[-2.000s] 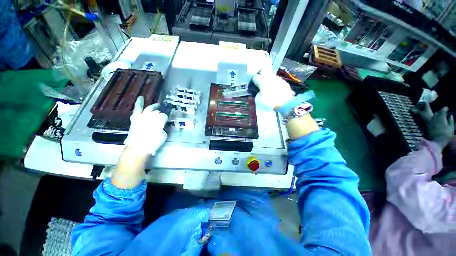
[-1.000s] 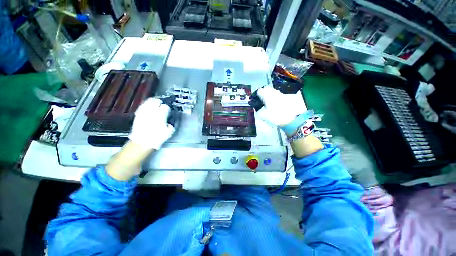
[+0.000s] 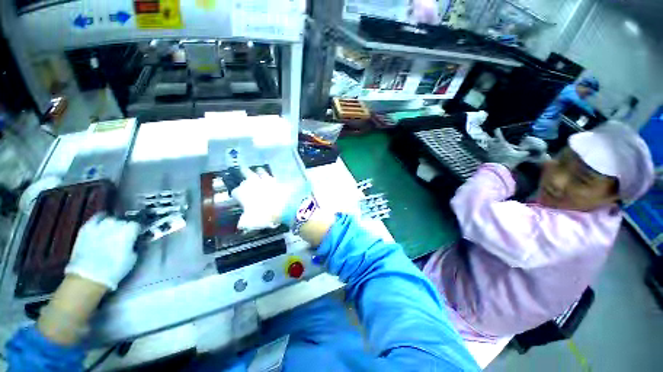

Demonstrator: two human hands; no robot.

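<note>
The head view is tilted and a little blurred. The right-hand fixture (image 3: 211,231), a dark red-brown framed plate, has pale parts in its upper slots. My right hand (image 3: 267,197), white-gloved, lies over its right part and hides much of it; its grip is hidden. The left-hand fixture (image 3: 54,232), a dark red-brown grooved block, lies at the left. My left hand (image 3: 105,247), white-gloved with dark fingertips, is at its right edge, fingers towards the loose strip parts (image 3: 161,207) between the fixtures. Whether it holds one is too blurred to tell.
An emergency stop (image 3: 294,269) and round buttons sit on the front panel. More strip parts (image 3: 374,205) lie on the right-hand bench, by the green mat (image 3: 371,161). A black tray (image 3: 441,151) stands beyond. A person in pink (image 3: 538,232) is close on the right.
The view has swung right, bringing the person in pink into full view. My right hand has moved over the right-hand fixture. My left hand stays by the loose parts.
</note>
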